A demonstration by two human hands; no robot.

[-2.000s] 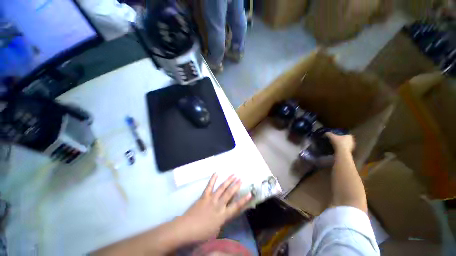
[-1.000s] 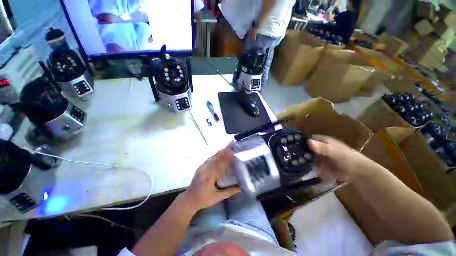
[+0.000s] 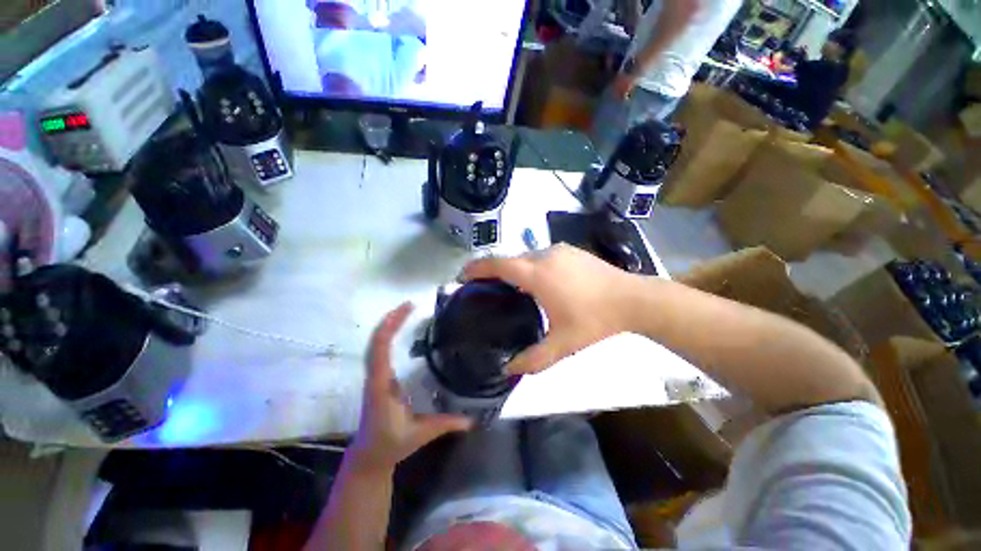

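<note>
A security camera [image 3: 486, 331] stands at the table's front edge, its glossy black ball housing towards me and its silver body partly hidden beneath. My right hand [image 3: 570, 307] is curved around the housing's right side and top, thumb and fingers on it. My left hand [image 3: 393, 404] is at the left of the camera with thumb and fingers spread apart; it holds nothing, and whether the thumb touches the body is not clear.
More security cameras stand at the left [image 3: 86, 350], at the back centre [image 3: 473, 183] and at the back right [image 3: 640, 172]. A white cable [image 3: 253, 328] crosses the left. The monitor [image 3: 393, 54] is behind. Open cartons [image 3: 742, 285] stand right. The mouse [image 3: 616, 245] lies on its pad.
The camera has moved from the front right to the front middle of the table and turned ball-up. My right hand has moved left with it. My left hand has let go and opened.
</note>
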